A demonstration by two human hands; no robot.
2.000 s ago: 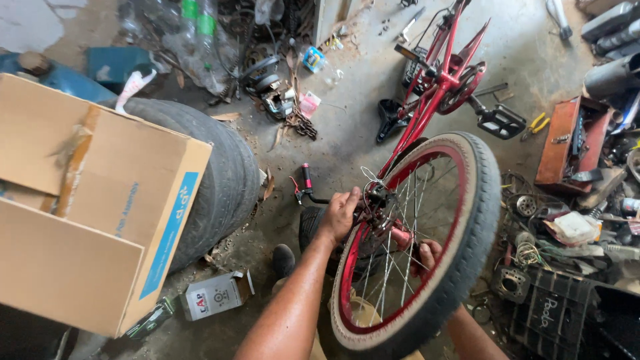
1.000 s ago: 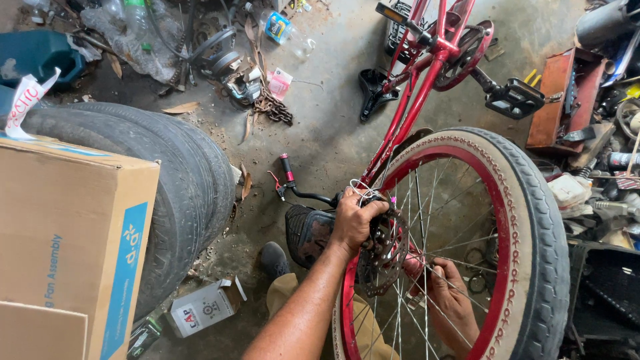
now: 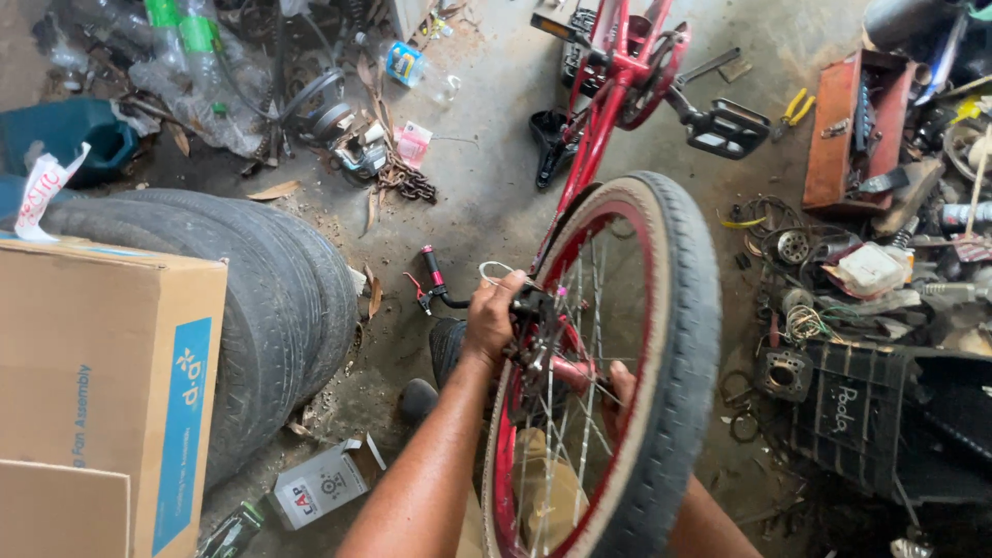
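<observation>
An upturned red bicycle frame (image 3: 601, 116) stands in front of me, its rear wheel (image 3: 682, 310) nearest, with a red rim, spokes and a grey tyre with a tan sidewall. My left hand (image 3: 490, 314) grips around the rear derailleur area (image 3: 535, 306) beside the sprockets, near a loop of pale cable (image 3: 496, 270). My right hand (image 3: 618, 391) is at the far side of the red hub (image 3: 573, 373), partly hidden by spokes and rim; its hold there cannot be made out. The handlebar grip (image 3: 432, 266), black saddle (image 3: 549, 147) and pedal (image 3: 727, 128) also show.
Stacked old tyres (image 3: 302, 302) and a cardboard box (image 3: 182, 387) stand at left. A small white box (image 3: 322, 484) lies low. At right are yellow-handled pliers (image 3: 795, 107), an open red toolbox (image 3: 833, 132), loose metal parts and a black crate (image 3: 845, 426). Plastic bottles lie top left.
Since two seconds ago the view has shifted nearer the wheel. Both hands stay at the wheel's hub area, and the right hand is now more hidden behind the rim than one second ago.
</observation>
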